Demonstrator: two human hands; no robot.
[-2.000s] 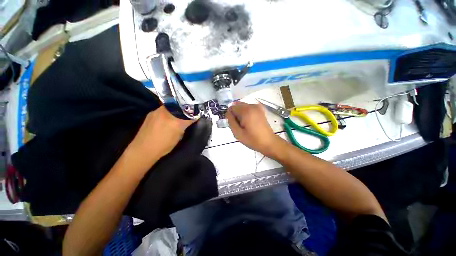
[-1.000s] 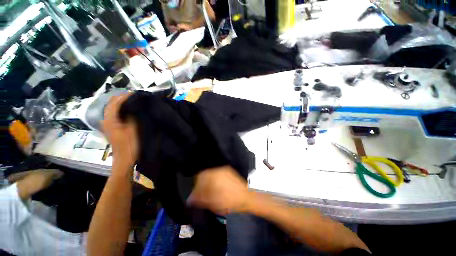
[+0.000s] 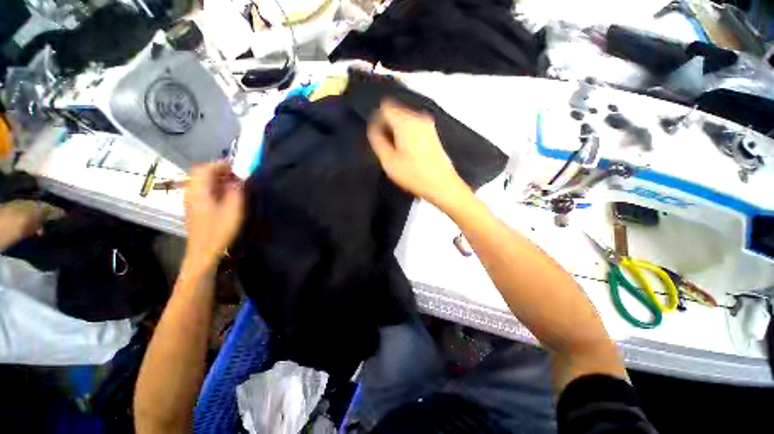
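A large black garment [image 3: 327, 195] lies over the left part of the machine table and hangs over its front edge towards the lap. My left hand [image 3: 212, 208] is at the garment's left edge, fingers bent; whether it pinches the cloth is not clear. My right hand [image 3: 412, 148] is over the garment's upper right part, blurred, its grip hidden. The white sewing machine head [image 3: 662, 157] stands to the right, with no cloth under its presser foot [image 3: 562, 203].
Green and yellow scissors [image 3: 632, 284] lie right of the needle, near a brown tab [image 3: 620, 239]. A blue crate [image 3: 227, 364] with white scraps [image 3: 282, 397] is below the garment. A neighbouring machine [image 3: 174, 106] stands left. Another person's hand [image 3: 19, 222] shows at the left edge.
The garment has left the needle area, was lifted to the left, and now lies spread lower on the table. My right hand has moved up over it; the view has shifted left.
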